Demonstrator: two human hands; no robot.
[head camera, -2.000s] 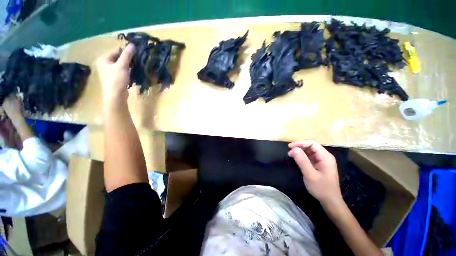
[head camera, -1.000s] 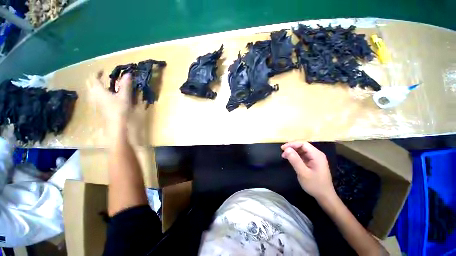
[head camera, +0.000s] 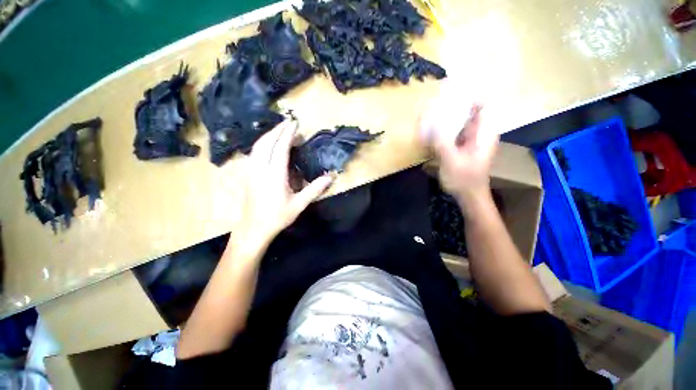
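My left hand (head camera: 271, 183) is at the bench's front edge, its thumb and fingers around the left end of a black shell piece (head camera: 336, 151) with a jagged right edge. My right hand (head camera: 464, 156) is raised to the right of that piece, not touching it. It is blurred by motion and glare, with a dark spot between the fingers; whether it holds anything cannot be told. The white glue bottle cannot be made out.
On the tan bench (head camera: 183, 206) lie a thin black piece (head camera: 65, 171), a single shell (head camera: 162, 118), overlapping shells (head camera: 240, 99) and a ragged black pile (head camera: 366, 38). Below the bench are cartons (head camera: 519, 175) and a blue crate (head camera: 599, 206) with black parts.
The view has swung right. My left hand has left the thin black piece at the far left and come to a shell near the front edge. My right hand has risen over the bench edge.
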